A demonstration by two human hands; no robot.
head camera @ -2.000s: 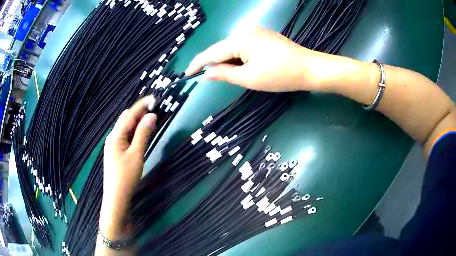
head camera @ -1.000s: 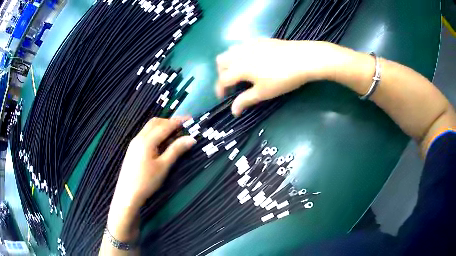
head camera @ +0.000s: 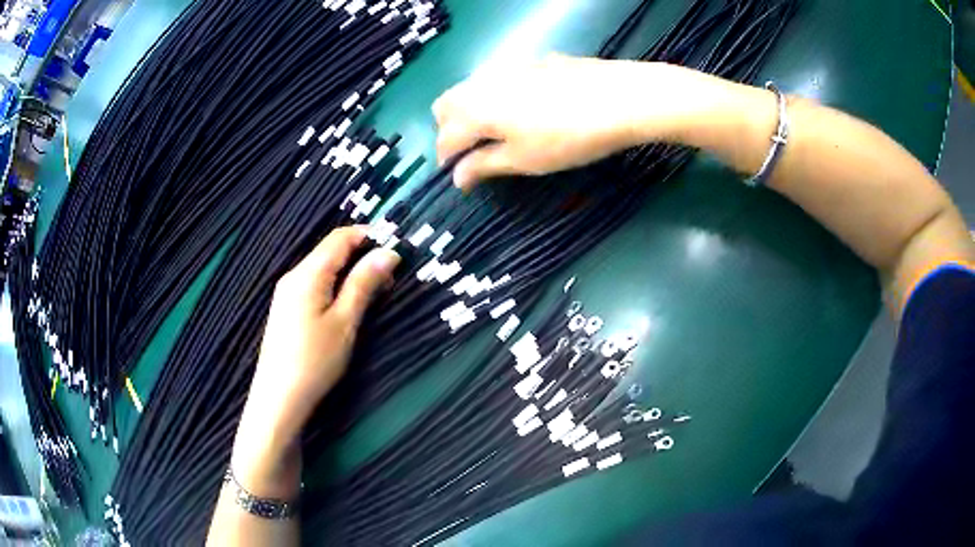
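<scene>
Black cables [head camera: 417, 321] with white end pieces [head camera: 460, 312] lie fanned across the middle. My left hand [head camera: 321, 321] pinches a cable end beside a white piece at centre. My right hand [head camera: 524, 123] is up and right of it, fingers curled round thin black strands that run down to the left fingertips. Ring terminals [head camera: 610, 369] show beyond the white pieces of the lower-right fan. How many strands each hand holds cannot be told.
A broad black cable bundle [head camera: 203, 160] with white-dotted ends lies at left. More black strands [head camera: 727, 43] run under my right arm to the top. Green tabletop [head camera: 748, 310], blue bins [head camera: 48, 30] at the upper left edge, yellow strips [head camera: 133, 393] between the left bundles.
Both hands were at the upper-left row of ends, then moved down and right to the central fan. Since the last earlier frame, both have shifted slightly up, the right one also left.
</scene>
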